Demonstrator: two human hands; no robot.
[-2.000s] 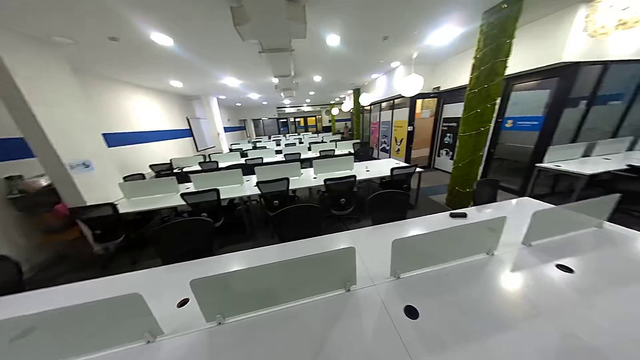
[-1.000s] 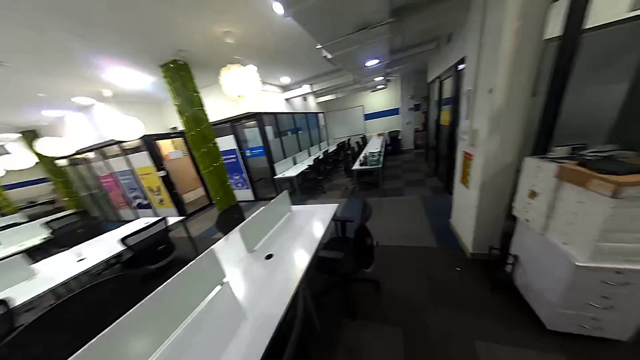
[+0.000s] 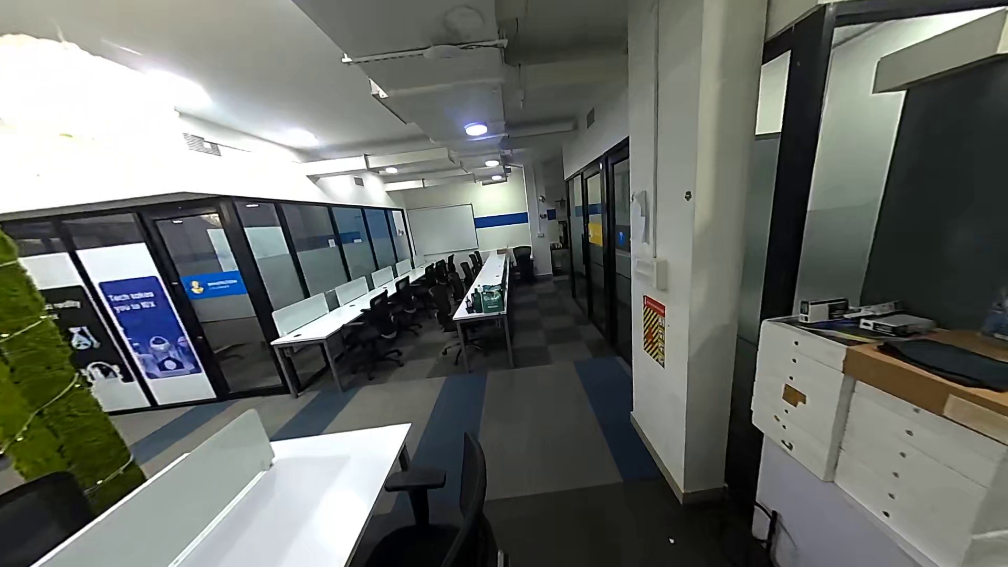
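Neither my left hand nor my right hand shows in the head view, so what they hold or touch is hidden. Nearest at the lower left stands a white desk with a frosted divider panel. A black office chair is beside the desk's right end. At the right, white drawer units carry a flat cardboard box, a folded dark cloth and small boxes.
A carpeted aisle runs ahead between the desk and a white pillar. Farther off are a long desk with a green bag, black chairs and glass partitions. A moss-covered column stands left.
The view has swung far to the right, from the rows of desks to the aisle, the pillar and the drawer units. No hand appears in any frame.
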